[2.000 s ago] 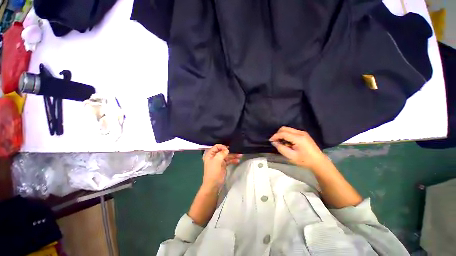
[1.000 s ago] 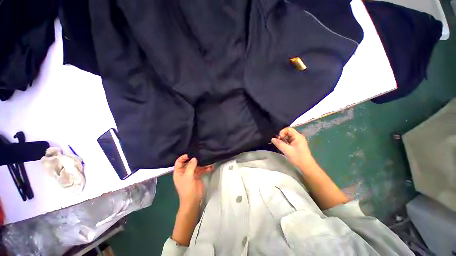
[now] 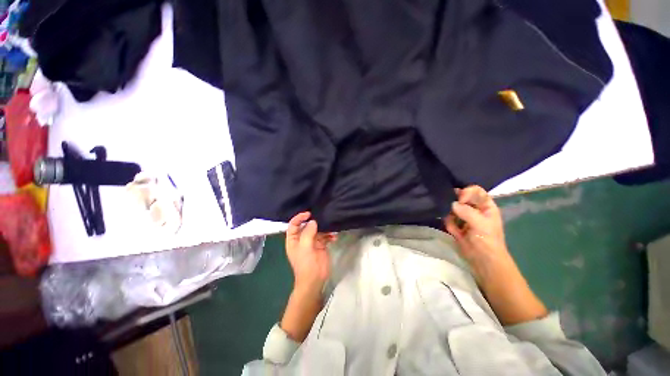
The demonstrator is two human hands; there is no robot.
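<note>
A black jacket [image 3: 382, 88] lies spread over the white-topped table [image 3: 191, 139], with its near hem at the table's front edge. A small gold-tan label [image 3: 511, 100] shows on its right part, and a thin pale line curves beyond it. My left hand [image 3: 308, 246] pinches the hem at the left. My right hand [image 3: 477, 220] pinches the hem at the right. The hem is stretched between the hands, close to my shirt. Whether the right fingers hold a small tool cannot be told.
A dark phone [image 3: 222, 192] lies partly beside the jacket. Left of it are a crumpled whitish cloth [image 3: 158, 202] and a black mini tripod [image 3: 92, 176]. Other black garments [image 3: 95, 44] lie at the back left. Red bags [image 3: 26, 139] are at the far left, clear plastic [image 3: 147, 283] below.
The view has swung back left after turning right. My right hand has moved outward along the hem, so the hands are farther apart and the cloth between them is stretched wider.
</note>
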